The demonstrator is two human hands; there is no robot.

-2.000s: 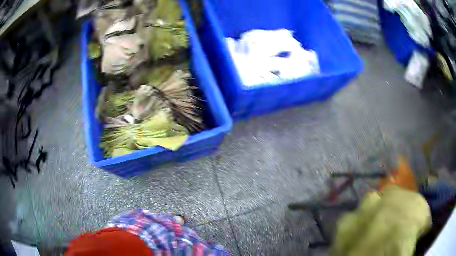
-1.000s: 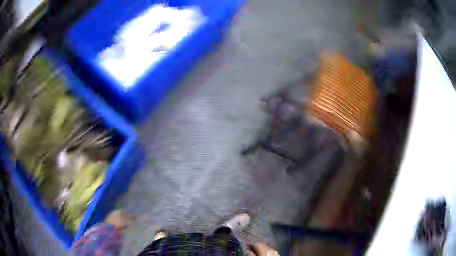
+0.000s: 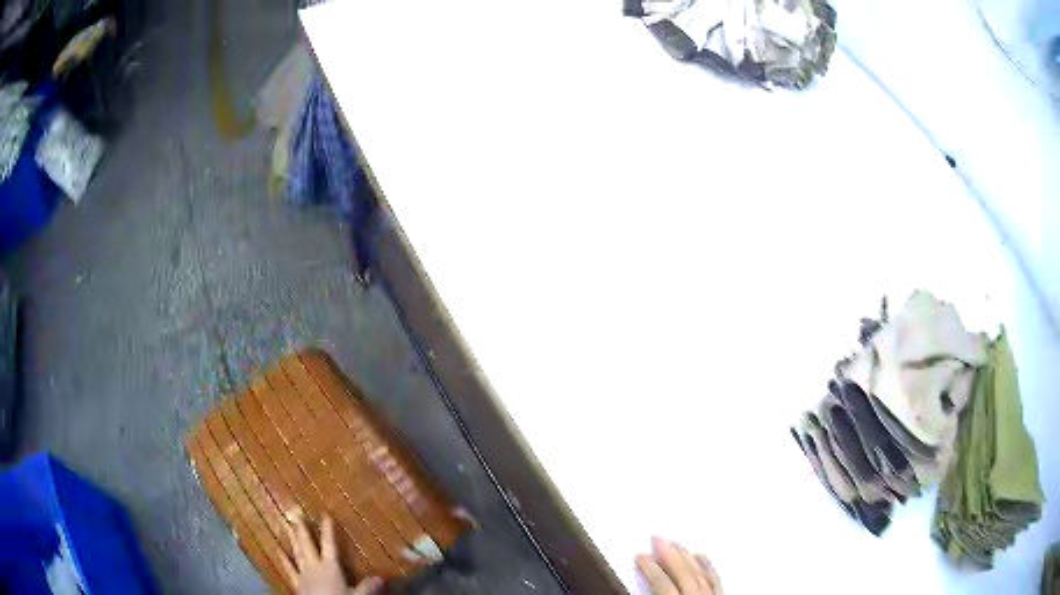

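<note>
A brown slatted stool seat (image 3: 320, 459) is at the lower left, beside the white table (image 3: 628, 267). My left hand (image 3: 320, 564) lies on the seat's near part with its fingers spread. It is cut off by the bottom edge. My right hand (image 3: 678, 570) is at the table's near left edge, also cut off at the bottom. Its fingers are slightly apart and nothing shows in it. A fanned beige bundle with dark ends (image 3: 918, 360) lies on the table at the right. Olive-green sleeves (image 3: 994, 465) lie against its right side.
A pale and dark bundle (image 3: 756, 35) lies at the table's far end. A blue bin (image 3: 70, 529) is at the lower left, and another blue container (image 3: 29, 186) at the upper left. Blue cloth (image 3: 320, 145) hangs by the table's left edge. The floor is grey.
The view has swung right from the blue bins to the table and stool. The bin with green and beige pieces has left the picture. Both hands now show at the bottom.
</note>
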